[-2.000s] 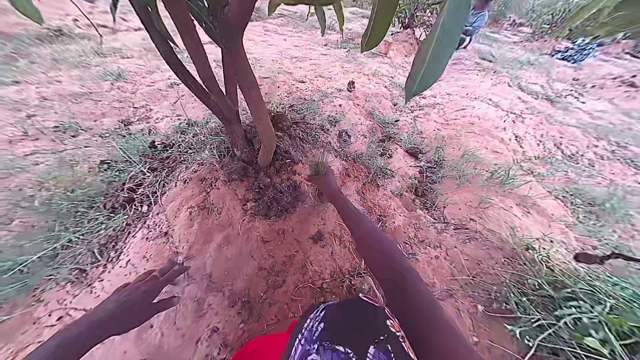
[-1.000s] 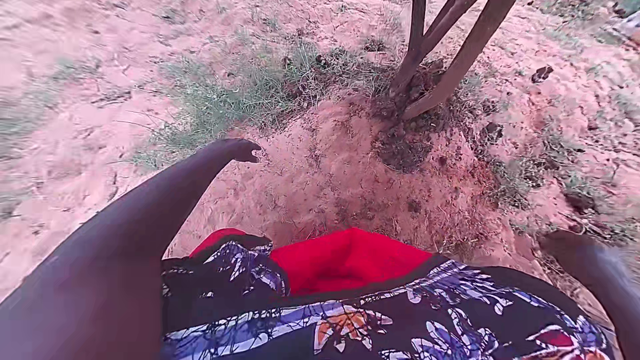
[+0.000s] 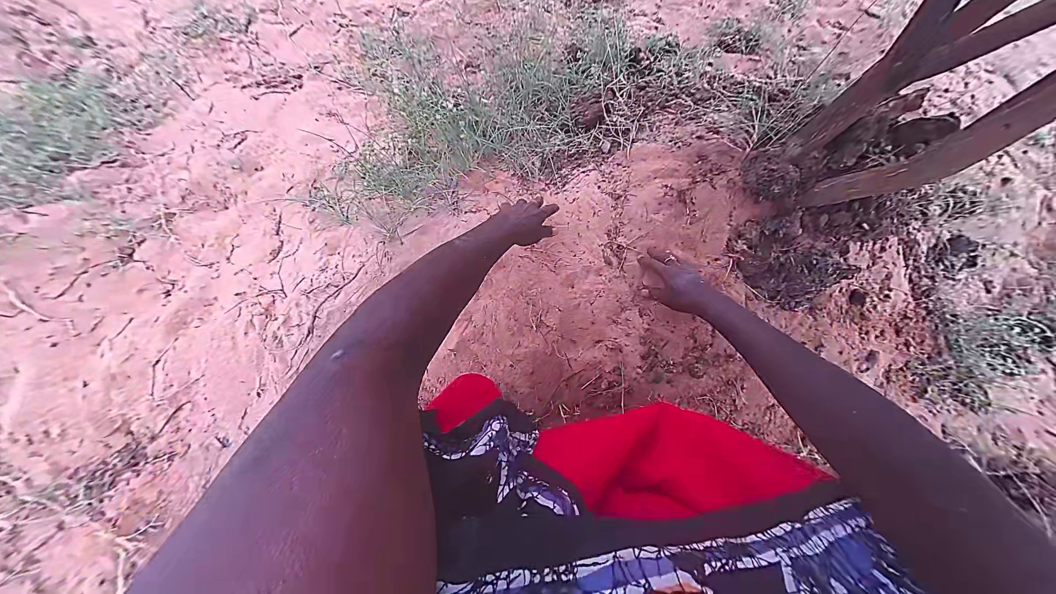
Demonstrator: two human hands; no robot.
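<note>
My left hand [image 3: 526,223] reaches over the reddish soil near the middle of the view, fingers apart and nothing held. Just above it grows a patch of thin green grass [image 3: 462,107]. To its right, my right hand [image 3: 670,280] is low over bare soil [image 3: 569,305], its fingers partly spread, with nothing visible in them. Whether either hand touches the ground cannot be told. The base of a small tree with several stems [image 3: 899,169] stands at the upper right, beyond my right hand, with dark clumped matter [image 3: 784,264] beside it.
Red cloth [image 3: 660,466] and a patterned garment [image 3: 660,569] cover my lap at the bottom. Dry twigs [image 3: 33,305] lie on the sandy soil at left. More grass [image 3: 998,338] grows at the right below the tree.
The view has swung left, so the tree now sits at the upper right. My right hand has come from the right edge toward my left hand since a second ago.
</note>
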